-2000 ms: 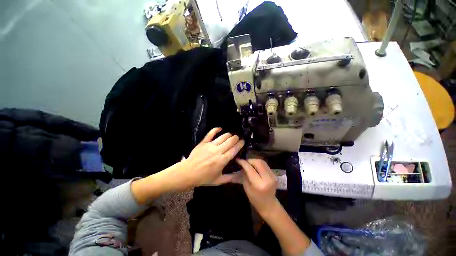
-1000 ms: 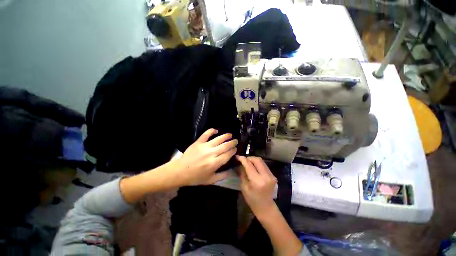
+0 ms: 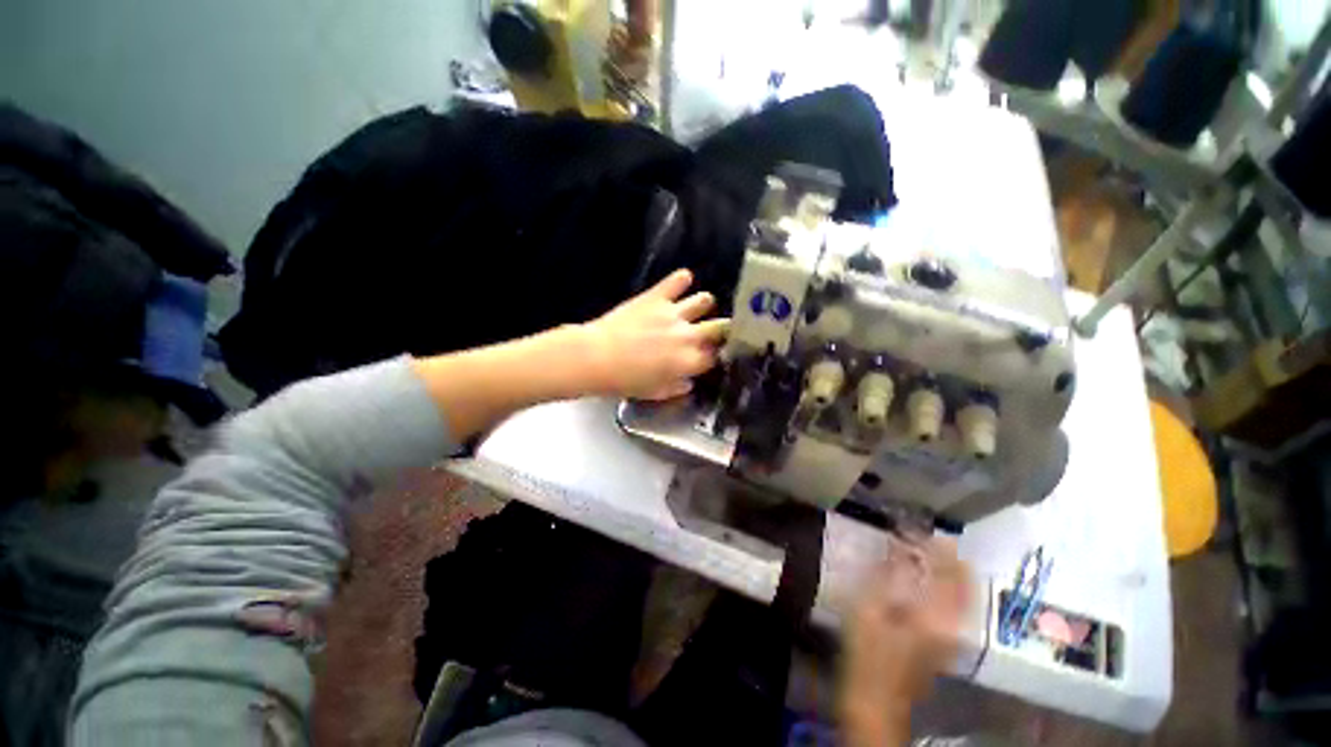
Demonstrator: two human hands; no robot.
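The cream-grey overlock machine [image 3: 949,343] stands right of a large black fabric heap [image 3: 453,219]. My left hand [image 3: 654,345] lies on the fabric's near right edge, beside the machine's left end, fingers spread; whether it grips cloth is not clear. My right hand [image 3: 908,584] is blurred, over the table's front part below the machine; its fingers and any content cannot be made out. The needle area [image 3: 759,401] is dark, with a bare metal plate at its left. A black strip [image 3: 799,569] hangs over the table edge.
Blue-grey snips [image 3: 1026,591] stand in the accessory tray [image 3: 1088,660] at the table's right corner. Dark thread cones [image 3: 1179,85] are at the upper right. A yellow machine part [image 3: 577,51] is behind the fabric. More black cloth [image 3: 511,613] lies below the table edge.
My right hand has left the fabric edge and moved right. My left hand and the fabric have moved back, away from the front edge, baring the table and metal plate. The view has shifted.
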